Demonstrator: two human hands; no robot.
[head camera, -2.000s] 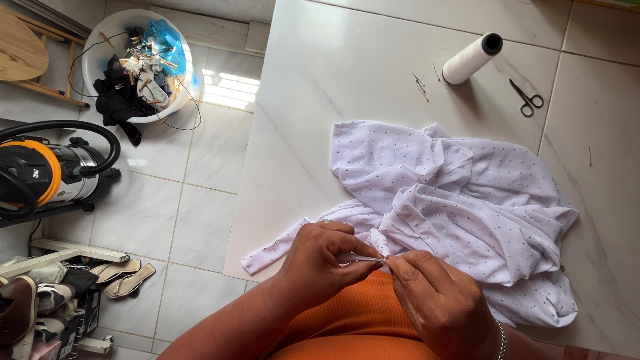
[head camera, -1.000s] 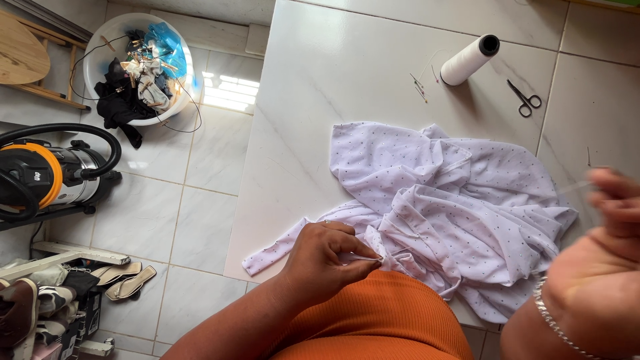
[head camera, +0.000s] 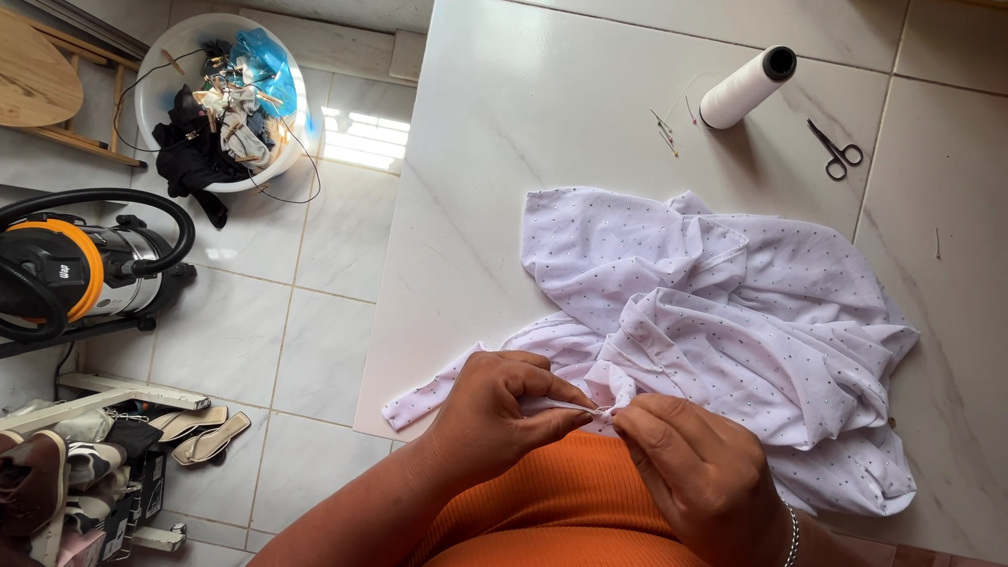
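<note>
White fabric with small dark dots lies bunched on the tiled tabletop. At its near edge, my left hand pinches a fold of it between thumb and fingers. My right hand, a chain bracelet at its wrist, has its fingertips closed at the same fold, almost touching the left ones; whether they hold a needle, thread or only cloth is hidden. Beyond the fabric stands a cone of white thread, with several pins to its left and small scissors to its right. A single pin or needle lies farther right.
The tabletop's left edge drops to a tiled floor. Down there are a white basin of clothes and clothespins, a vacuum cleaner, sandals and a rack of shoes. A wooden folding chair is at the upper left.
My right hand was beside the left at the fabric, swung out to the right, and is now back at the fold. My left hand has stayed at the cloth.
</note>
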